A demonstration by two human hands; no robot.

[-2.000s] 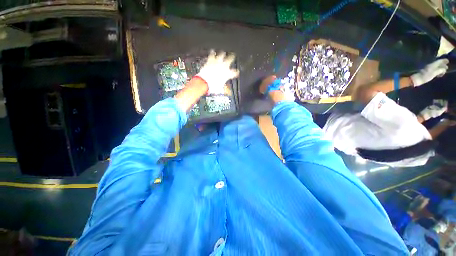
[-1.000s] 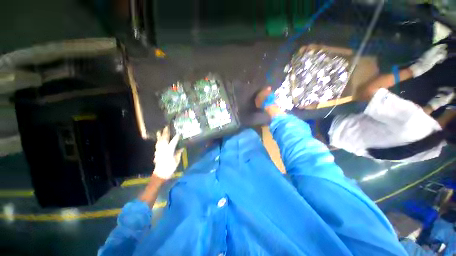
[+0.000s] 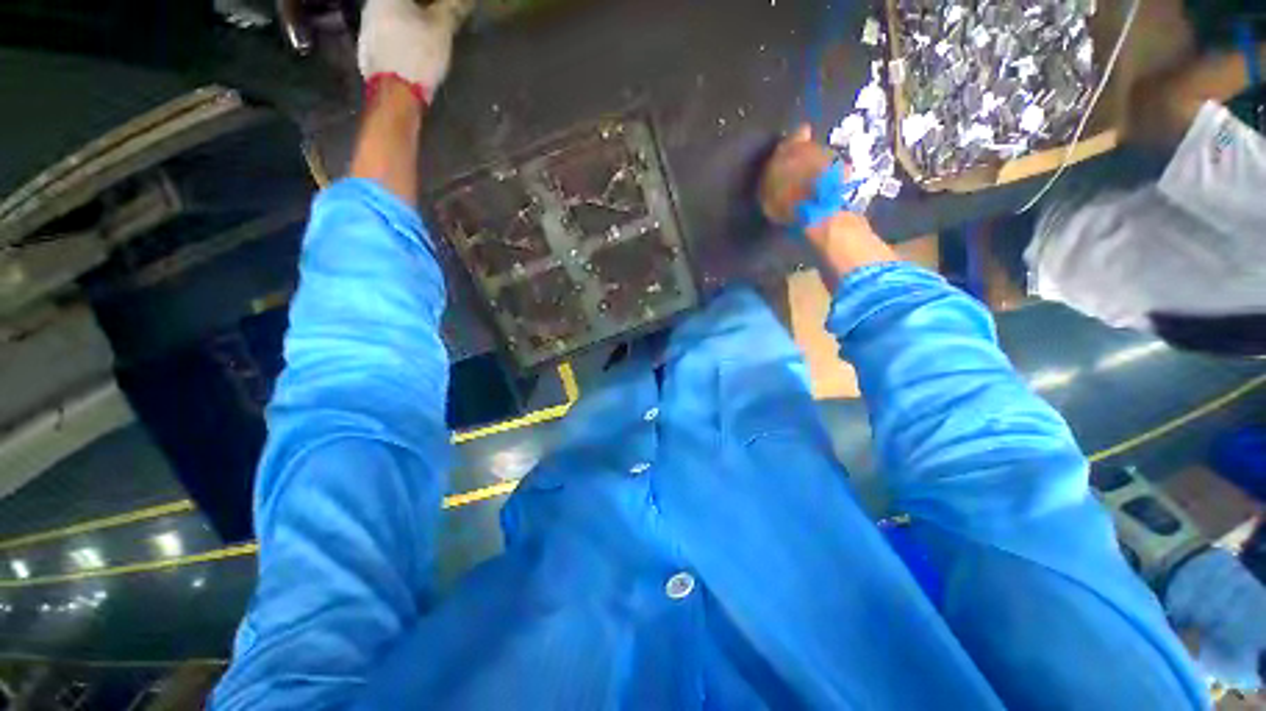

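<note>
A dark grey square solder pallet (image 3: 569,252) lies flat on the dark bench in front of me, its four pockets brown-black with no green boards in them. My left hand (image 3: 408,45), in a white knit glove with a red cuff, reaches to the top edge of the picture, beyond the pallet; its fingers are partly cut off and I cannot tell whether it holds anything. My right hand (image 3: 798,172), bare with a blue wrist strap, rests on the bench right of the pallet. Its fingers look curled, and their contents cannot be made out.
An open cardboard box (image 3: 1020,170) at the upper right holds a heap of small silver-white parts (image 3: 993,77). Loose silver parts (image 3: 866,139) lie beside it, near my right hand. A thin white cable (image 3: 1097,118) hangs over the box. A white-clad person (image 3: 1159,236) is at the right.
The four filled green boards seen earlier in front of me no longer show; the pallet there now has empty pockets. My left hand has moved from the pallet's near-left side up to the far left. The view has shifted.
</note>
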